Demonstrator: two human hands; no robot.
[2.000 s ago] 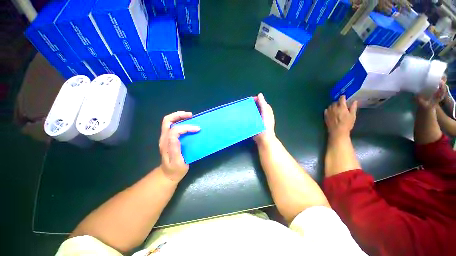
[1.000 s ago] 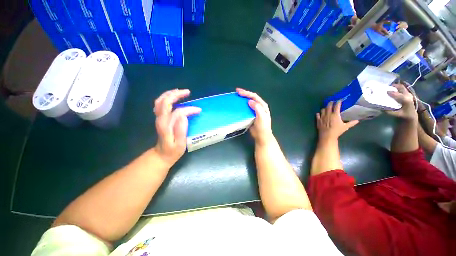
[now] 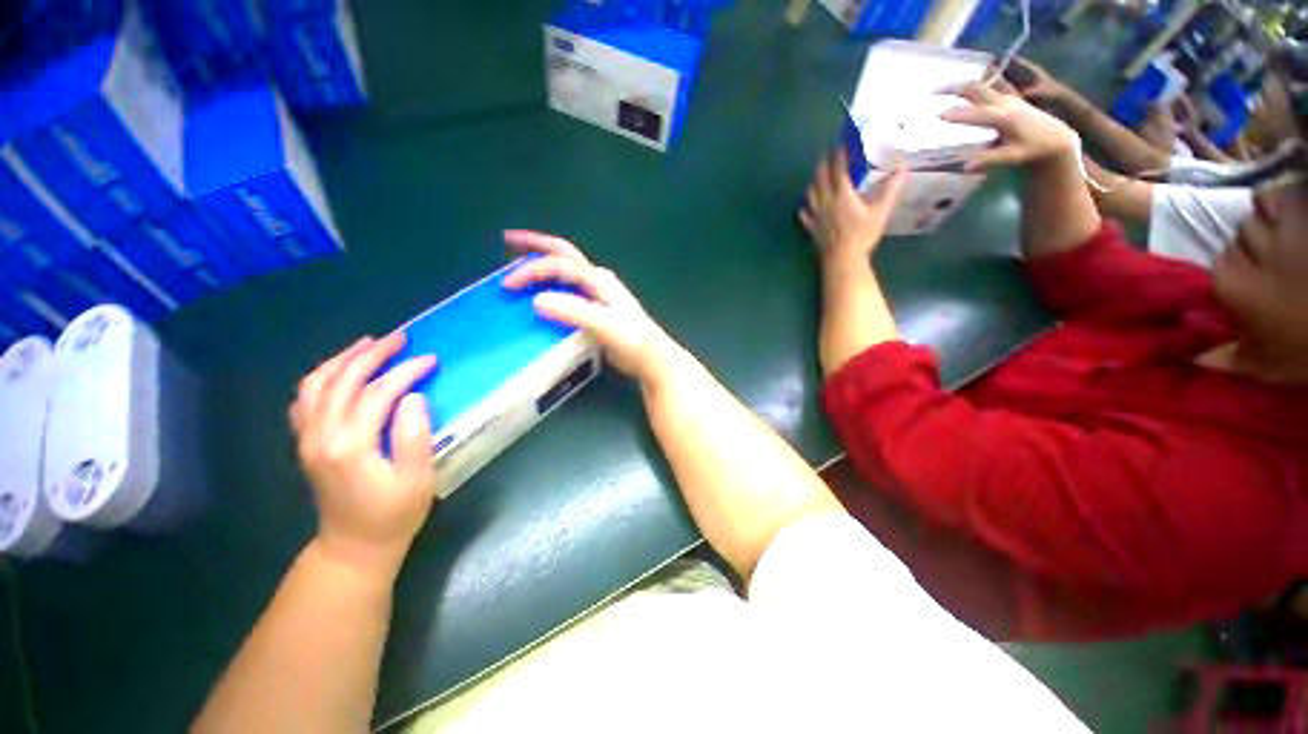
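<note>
A closed blue and white retail box [image 3: 481, 351] lies in front of me over the green table [image 3: 689, 308], blue side up, with its white printed face and dark picture turned towards me. My left hand [image 3: 369, 430] grips its left end, with the fingers spread over the blue top. My right hand [image 3: 591, 304] holds its right end, with the fingers on the top and its far edge. Whether the box touches the table is hard to tell.
Stacked blue boxes [image 3: 258, 179] stand at the back left, and tall white oval units [image 3: 103, 416] at the left edge. Another retail box [image 3: 617, 79] stands at the back. At right, a person in red [image 3: 1004, 430] has both hands at an open box [image 3: 918, 115].
The view has turned to the right. The held box has tipped from blue side facing me to blue side up, showing its white face. The neighbour's right hand now presses inside the open box.
</note>
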